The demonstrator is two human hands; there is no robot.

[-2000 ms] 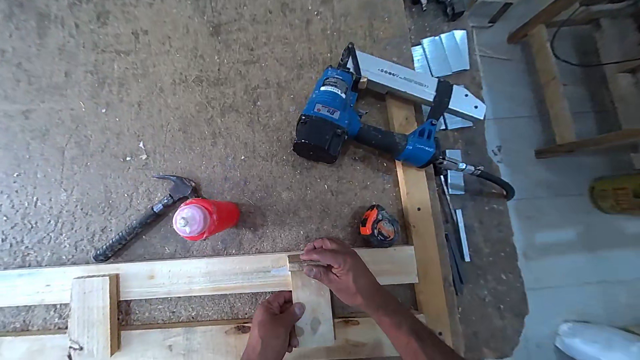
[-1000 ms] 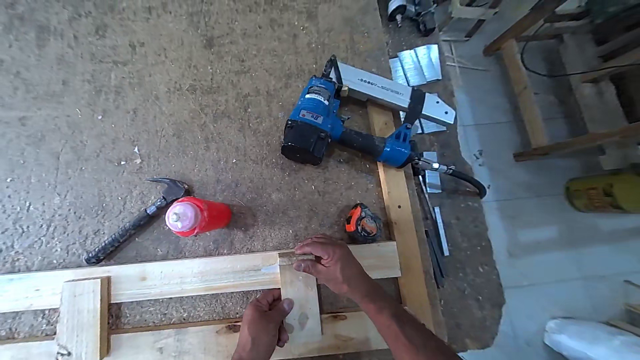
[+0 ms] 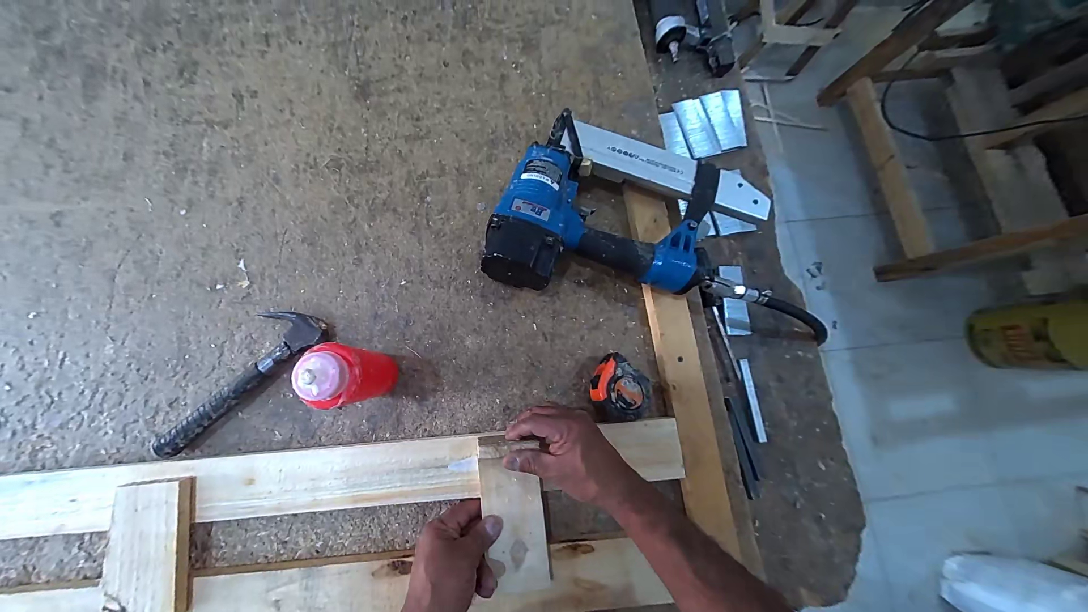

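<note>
A short wooden board (image 3: 517, 531) lies crosswise over two long pine boards, the upper one (image 3: 340, 473) and the lower one (image 3: 314, 588). My right hand (image 3: 565, 450) grips the short board's upper end, fingers over a small wood piece or edge there. At its left edge, my left hand (image 3: 455, 552) pinches the same board between thumb and fingers. White glue-like material shows on the upper board just left of the joint. Another short crosspiece (image 3: 146, 540) lies across the long boards at the left. An orange and black tape measure (image 3: 620, 387) rests just above my right hand.
A blue pneumatic nailer (image 3: 535, 208) with a hose lies across a wooden strip (image 3: 680, 374) fixed along the table's right side. Fastener strips (image 3: 701, 123) lie beyond it. A red bottle (image 3: 365, 374) stands beside a claw hammer (image 3: 229, 399). Wooden frames (image 3: 892, 170) stand on the floor at right.
</note>
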